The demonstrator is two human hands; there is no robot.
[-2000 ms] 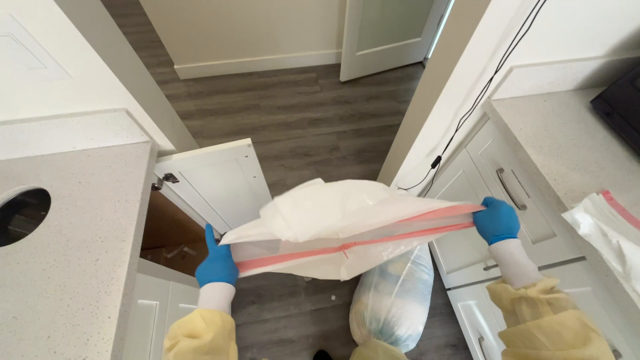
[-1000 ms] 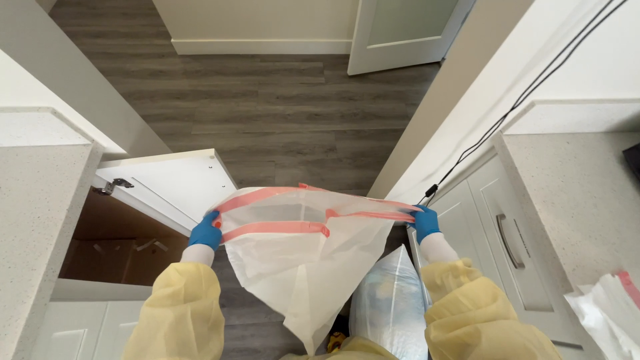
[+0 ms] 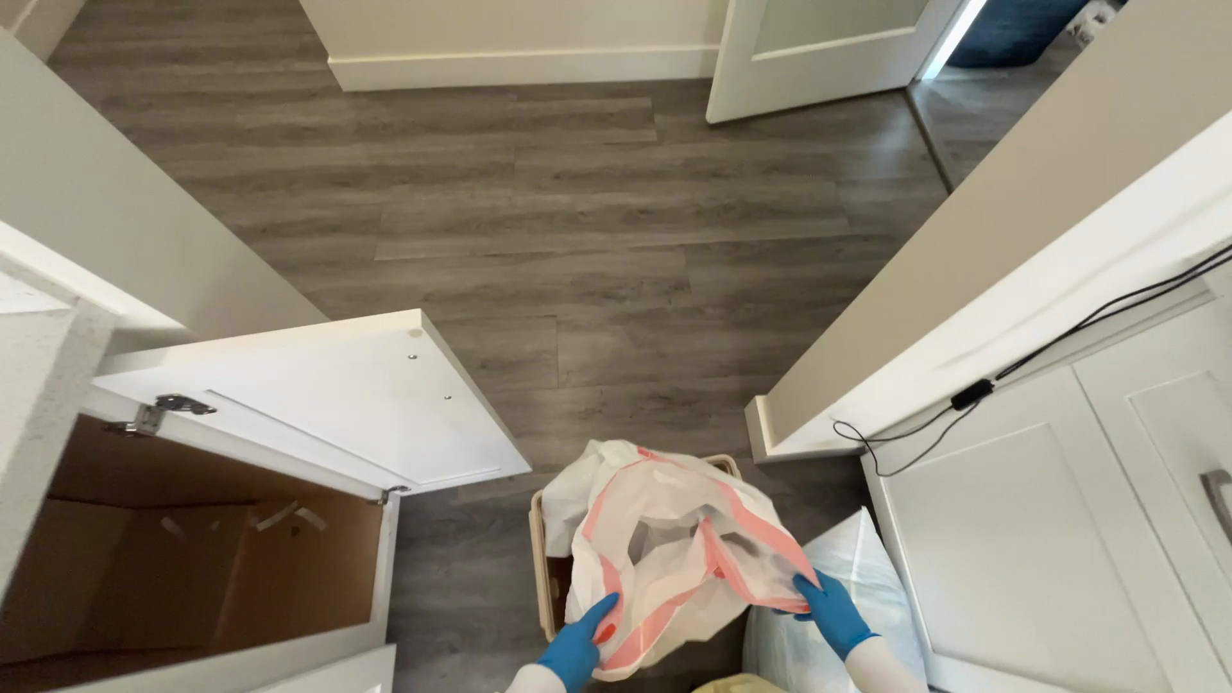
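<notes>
A white plastic drawstring trash bag (image 3: 664, 587) with a pink-red band round its mouth lies spread over a beige plastic bin (image 3: 541, 568), whose rim shows at the left and at the back right. My left hand (image 3: 577, 647), in a blue glove, grips the bag's near left edge at the band. My right hand (image 3: 833, 611), gloved in blue too, holds the bag's right corner. Much of the bin is hidden under the bag. Close to my right hand stands a filled translucent bag (image 3: 871, 587).
An open white cabinet door (image 3: 327, 404) juts out at the left, beside a brown cabinet interior (image 3: 192, 568). White cabinets (image 3: 1011, 558) stand at the right, with a black cable (image 3: 972, 393) near the wall end (image 3: 760, 433). A white door (image 3: 818, 58) stands ajar across the wood-look floor (image 3: 577, 250).
The bag, earlier held up and stretched between both hands, is now lower and over the bin. My hands have come down and closer together. The view has shifted, and the bin now shows.
</notes>
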